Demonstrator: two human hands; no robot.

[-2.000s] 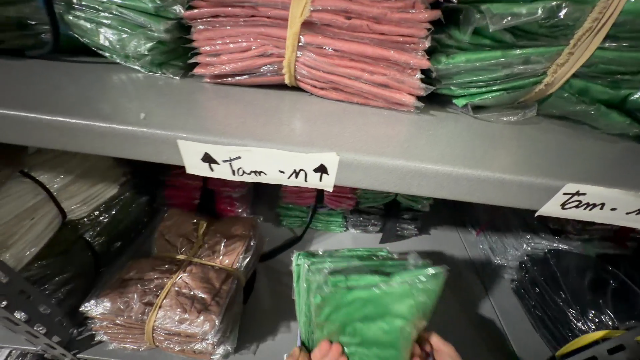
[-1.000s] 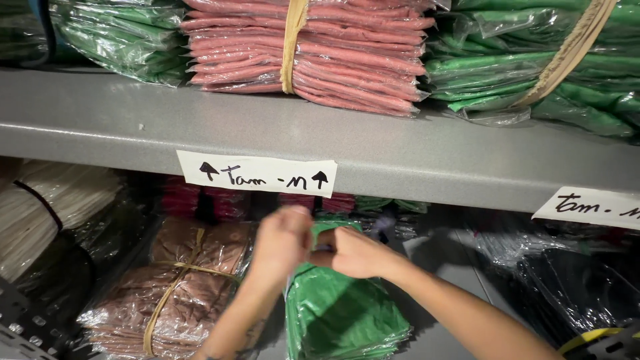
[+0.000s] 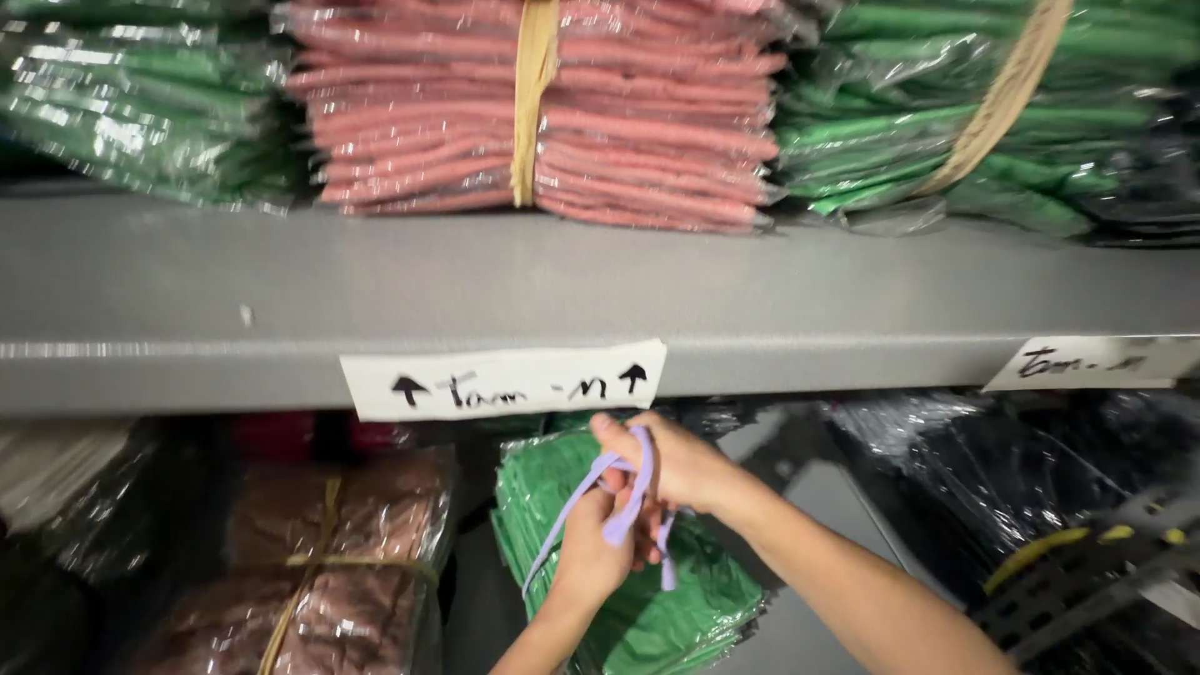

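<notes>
On the lower shelf lies a stack of green folded fabric in clear plastic bags (image 3: pixel 694 591), tilted a little. My left hand (image 3: pixel 600 544) and my right hand (image 3: pixel 666 464) meet above its upper part. Between their fingers runs a lilac fabric strip (image 3: pixel 640 497), looped over my right hand's fingers, with one length trailing down past my left wrist and a short end hanging at the right. The fingers of both hands are closed on the strip, though some fingertips are hidden behind it.
A grey metal shelf (image 3: pixel 562 291) with a white handwritten label (image 3: pixel 506 382) crosses above my hands. It carries banded pink packets (image 3: pixel 647 122) and green packets (image 3: pixel 1050 122). Tied brown packets (image 3: pixel 366 600) lie left; dark bagged packets (image 3: pixel 994 469) and a perforated metal upright (image 3: pixel 1106 572) stand right.
Two seconds ago my hands were at the green stack's lower edge; now they are together over its upper part. The lilac strip now shows plainly between them.
</notes>
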